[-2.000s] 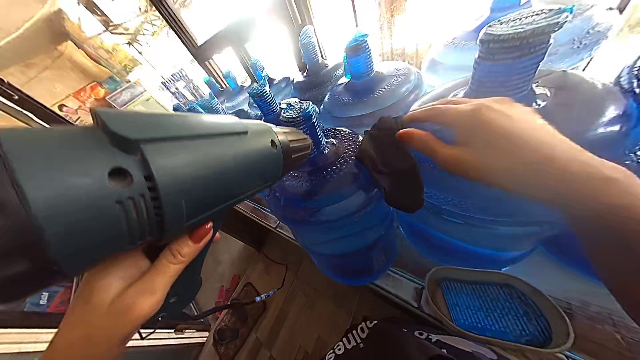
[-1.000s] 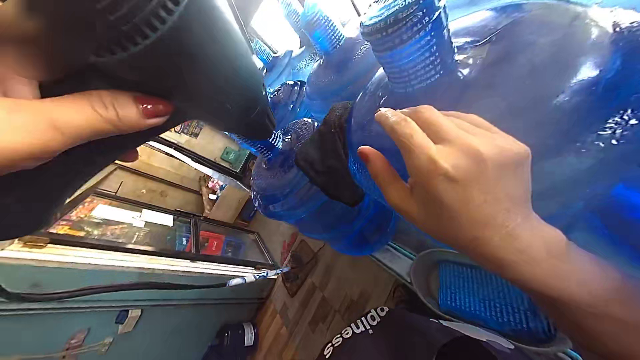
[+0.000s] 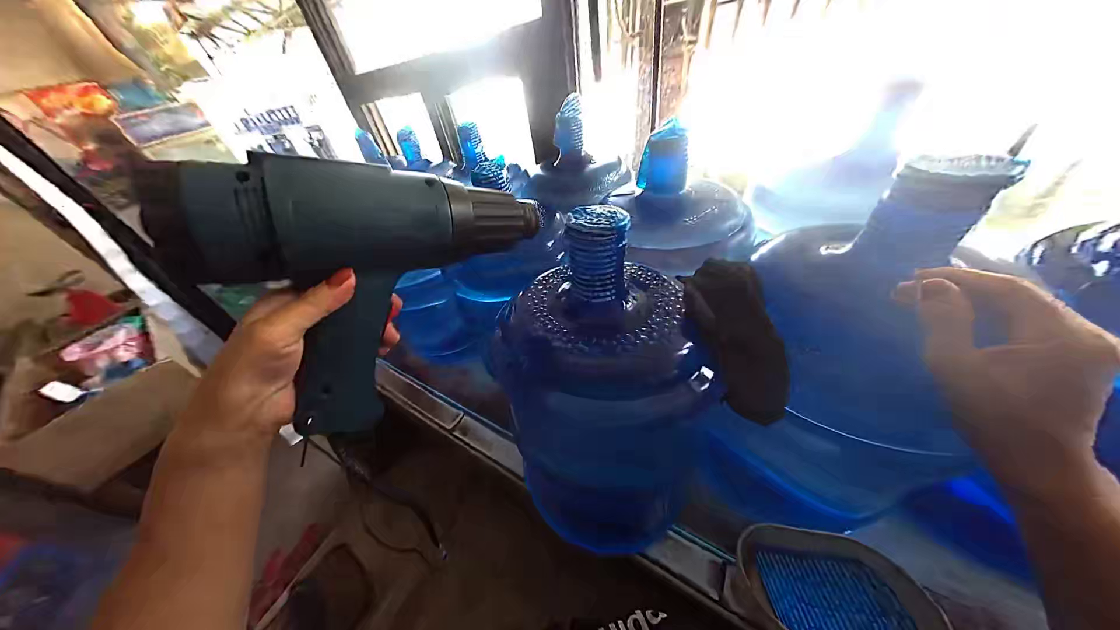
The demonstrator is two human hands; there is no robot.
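Observation:
My left hand (image 3: 289,341) grips the handle of a dark green heat gun (image 3: 367,219), whose nozzle points right, just left of the neck of a blue water jug (image 3: 604,402). A ribbed blue shrink sleeve (image 3: 598,262) covers that neck. Against the jug's right shoulder is a black cloth-like piece (image 3: 739,341), perhaps its handle cover; its exact kind is unclear. My right hand (image 3: 1006,350) is raised in front of a larger blue jug (image 3: 840,350), fingers bent, with no object visible in it; whether it touches that jug cannot be told.
More blue jugs with covered necks (image 3: 665,166) stand behind, along the bright window. A container of blue ribbed sleeves (image 3: 831,586) sits at the lower right. The ledge's metal edge (image 3: 437,411) runs below the jugs. A power cord (image 3: 394,490) hangs under the heat gun.
My right hand has moved right, away from the black piece. The heat gun, close to the camera a second ago, is now farther out beside the jug's neck. The view has swung.

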